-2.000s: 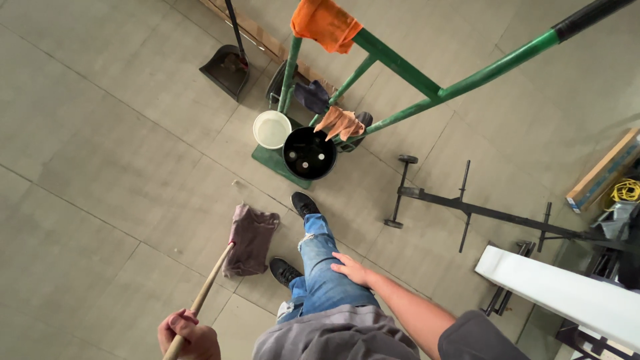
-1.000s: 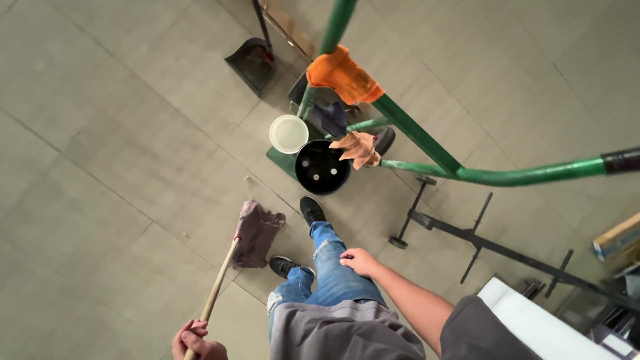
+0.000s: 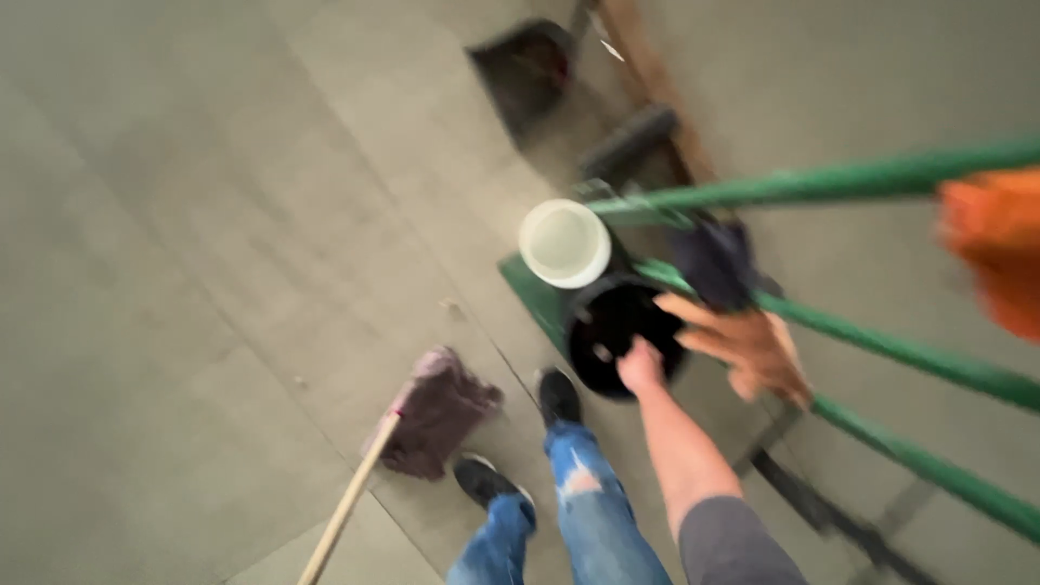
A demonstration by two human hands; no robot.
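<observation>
My right hand reaches over the mouth of a black bucket; blur hides whether its fingers hold anything. A white bucket stands beside the black one, on the green base of a cart. A rubber-like orange-tan glove hangs on the cart's green tube by my right hand. At the lower left, a wooden mop handle runs out of the frame from a wet-looking purplish-grey mop cloth on the floor. My left hand is outside the view.
Green tubes of the cart cross the right side, with an orange cloth and a dark glove on them. A black dustpan lies at the top. A black metal frame is at the lower right. My shoes are beside the mop cloth.
My right hand has moved from my thigh to the black bucket. My left hand, earlier on the mop handle, has gone out of view. The view has turned and come closer to the buckets.
</observation>
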